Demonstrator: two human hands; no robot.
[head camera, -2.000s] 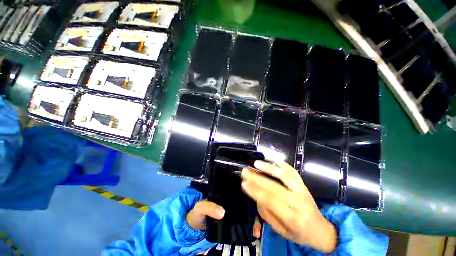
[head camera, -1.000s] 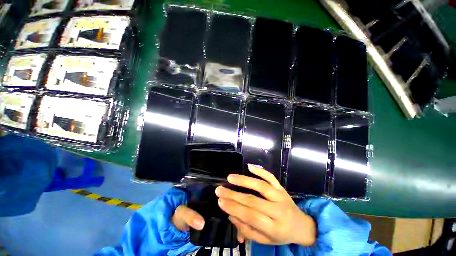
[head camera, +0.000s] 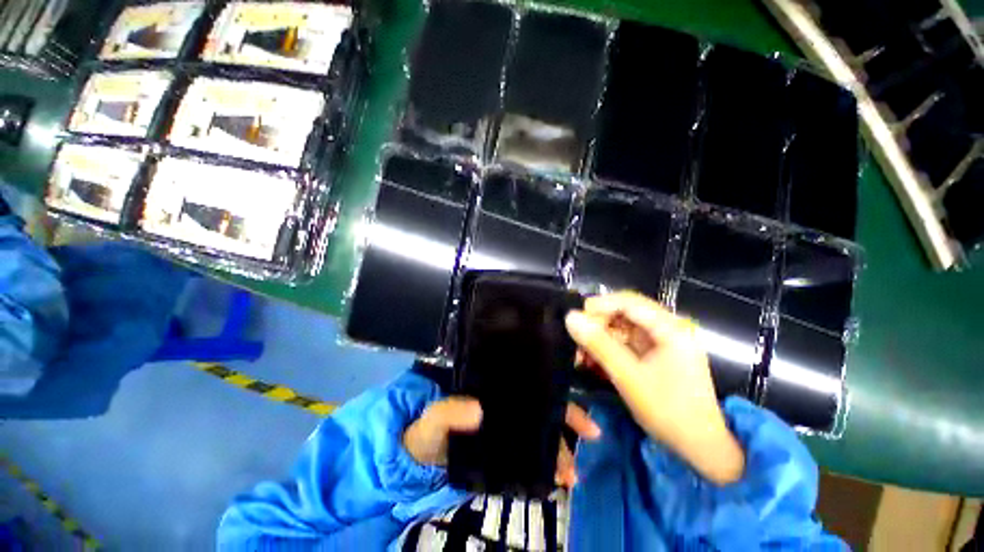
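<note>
A black phone screen (head camera: 507, 377) is held upright in front of me, over the near edge of the clear tray. My left hand (head camera: 445, 431) grips it from below, with the thumb at its left edge and fingers showing at its right edge. My right hand (head camera: 658, 377) has its fingertips closed at the screen's upper right edge. Whether more screens lie behind it is hidden. The blister tray (head camera: 475, 167) holds glossy black screens in two rows. The held screen and my right hand cover part of the near row.
Stacked trays of white-backed screens (head camera: 237, 121) with dark strips stand at left on the green bench (head camera: 917, 356). A pale-edged board (head camera: 885, 146) with black screens is at upper right. A person's blue sleeve (head camera: 97, 323) is at left, beyond the bench edge.
My right hand has moved from across the screen's face to its upper right edge. The screen now shows as one even rectangle, where offset edges showed before. The camera view has shifted.
</note>
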